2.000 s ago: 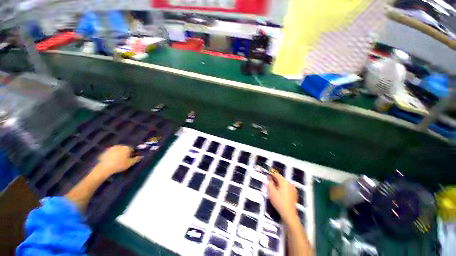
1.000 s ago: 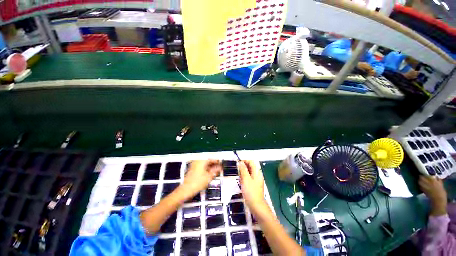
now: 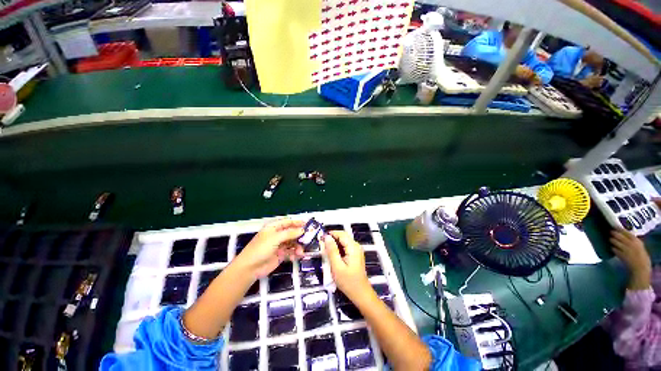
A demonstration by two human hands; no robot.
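My left hand (image 3: 274,248) holds a small dark part with a white patch (image 3: 311,233), probably a display module, above the upper middle of the white blister tray (image 3: 148,262). My right hand (image 3: 343,259) is beside it, its fingertips at the part's right edge. A small white piece shows below the right fingertips; I cannot tell what it is. Black glossy display modules (image 3: 243,321) fill many tray pockets. My forearms and hands hide some pockets.
The black blister tray (image 3: 43,264) with some circuit boards is at left. The conveyor belt (image 3: 232,156) carries several boards. A metal can (image 3: 427,230), black fan (image 3: 505,233), yellow fan (image 3: 564,201) and power strip (image 3: 471,332) stand right. Another person's hand (image 3: 629,253) is at far right.
My hands have lifted slightly from the tray's top row, and a dark part with a white patch now shows between them. The view has shifted slightly.
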